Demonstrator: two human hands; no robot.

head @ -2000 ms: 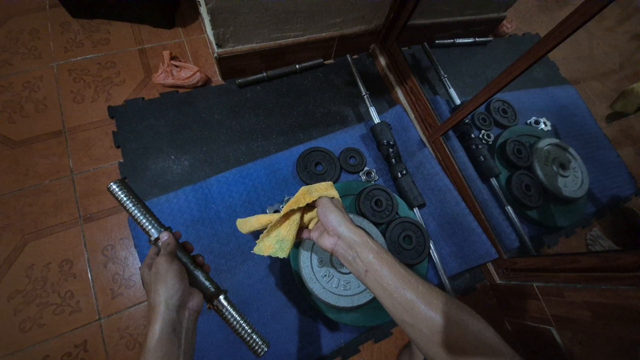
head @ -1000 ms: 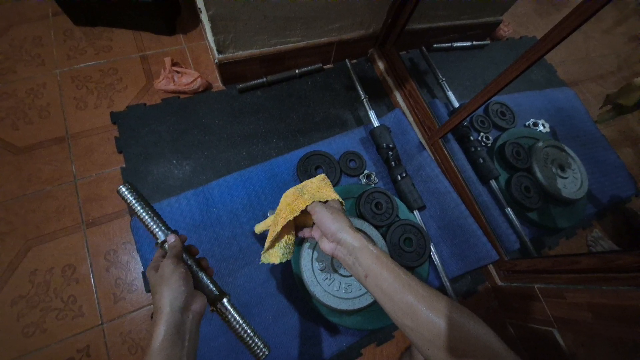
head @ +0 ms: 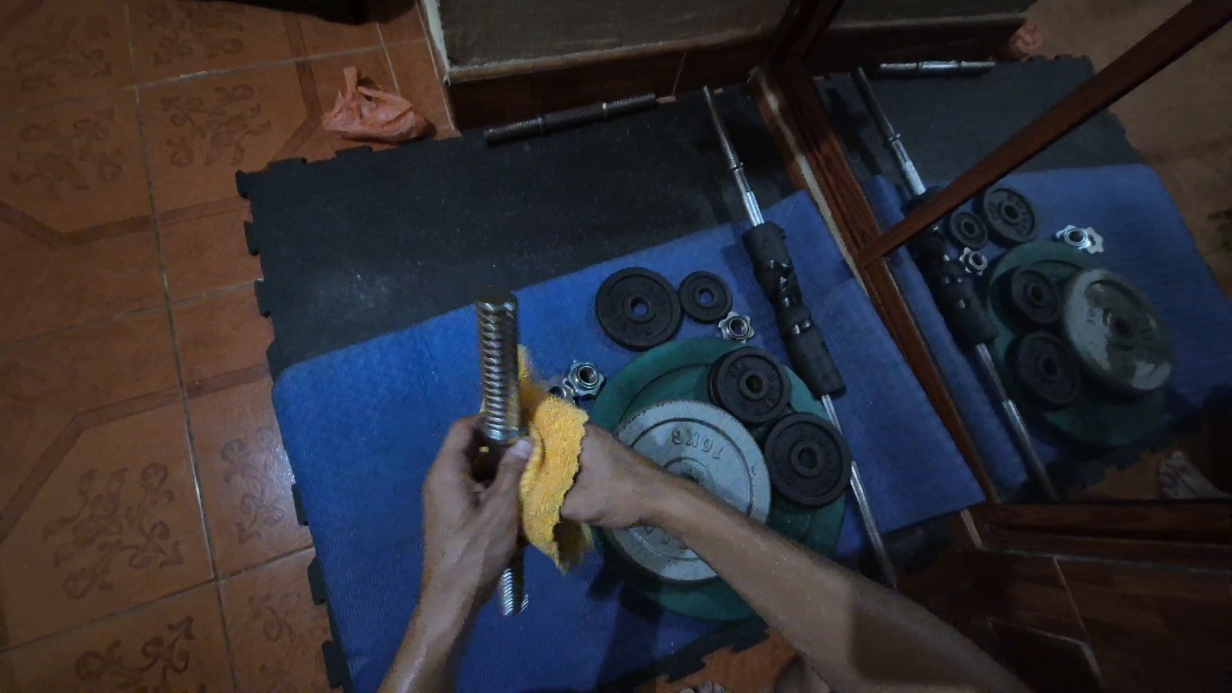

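Note:
My left hand [head: 476, 505] is closed around the middle of a threaded dumbbell bar [head: 500, 371], which stands nearly upright in the view. My right hand [head: 606, 476] holds a yellow cloth [head: 553, 462] against or close beside the bar; its fingertips are hidden behind the cloth. Just right of that hand a grey weight plate [head: 688, 438] and small black plates [head: 807, 459] rest on a large green plate [head: 635, 371]. Beyond the hands lie star-shaped collars [head: 584, 378] and two more black plates [head: 637, 307] on the blue mat [head: 375, 452].
A padded long barbell [head: 789, 308] lies beside a wood-framed mirror [head: 1049, 318] that reflects the weights. Another short bar [head: 573, 119] lies along the wall edge of the black rubber mat [head: 462, 221]. A crumpled orange plastic bag [head: 375, 111] is on the tiled floor.
My left hand has brought the bar rightward from the mat's left side and turned it more upright. The yellow cloth in my right hand, apart from the bar before, is now at it.

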